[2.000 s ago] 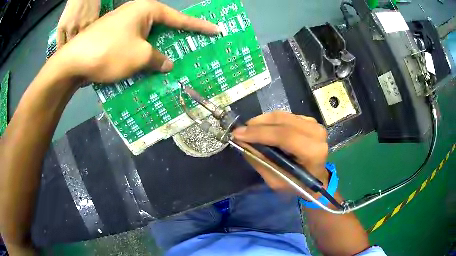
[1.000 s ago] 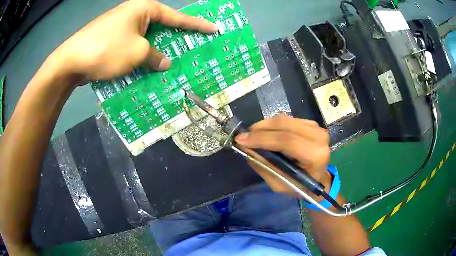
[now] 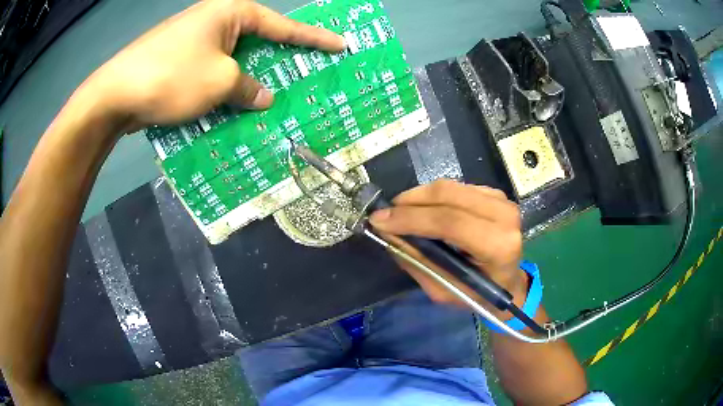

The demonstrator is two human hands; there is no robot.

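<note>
A green PCB panel [image 3: 341, 95] lies tilted at the upper middle, its pale strip along the near edge. My left hand [image 3: 178, 67] lies over its far left part, index finger and thumb spread and pressing on the board. My right hand [image 3: 460, 230] grips the black soldering iron [image 3: 444, 258]. The iron's tip touches or nearly touches the board among the pads near its middle. A thin silvery solder feed tube [image 3: 428, 273] runs along the iron, its curved end by the tip. The solder dross cup [image 3: 297, 230] is partly under the board's near edge.
A black iron stand [image 3: 507, 87] with a yellow sponge [image 3: 533, 162] stands to the right. Beyond it is the dark solder feeder [image 3: 622, 127], its cable [image 3: 688, 230] looping to the iron. The black mat [image 3: 301, 285] has silvery tape bands. A blue wrist strap [image 3: 525, 297] is on my right wrist.
The other person's hand at the top left has gone out of view. The iron's tip has shifted slightly on the board. My left hand and the panel have barely moved.
</note>
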